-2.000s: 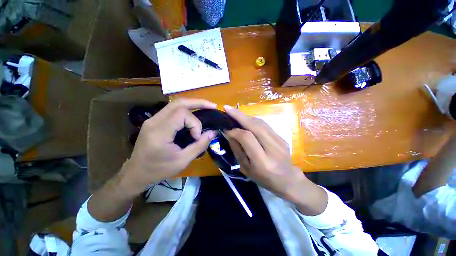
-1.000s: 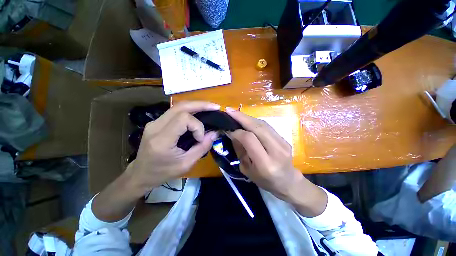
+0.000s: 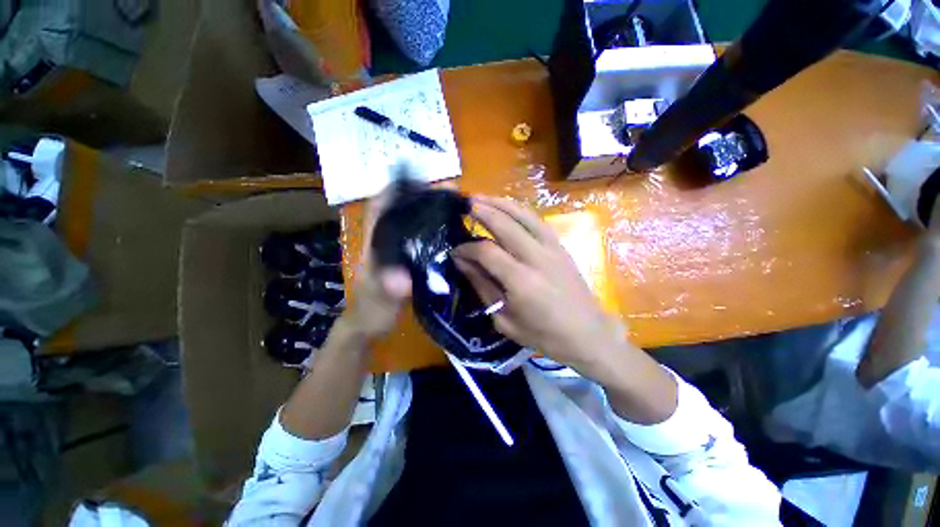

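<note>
A glossy black dome camera housing (image 3: 443,299) is held over the lap at the bench's front edge, with a thin white rod (image 3: 480,399) pointing down from it. A black rounded part (image 3: 421,221), blurred, sits at the upper end of the housing. My left hand (image 3: 376,293) is around the left side of the black part, blurred and partly hidden behind it. My right hand (image 3: 536,283) grips the right side, with its fingers bent over the housing.
A carton (image 3: 222,299) with several black cameras is at left. A notebook (image 3: 345,139) with a pen (image 3: 400,128), a yellow round piece (image 3: 521,133), the screw feeder (image 3: 603,124), a hanging screwdriver (image 3: 722,88) and a black module (image 3: 730,150) are on or over the bench. A co-worker's arm (image 3: 895,319) is at right.
My left hand has moved from the front of the black part to its left side. The black part is turned up and more of the housing shows. Camera rows in the carton are uncovered.
</note>
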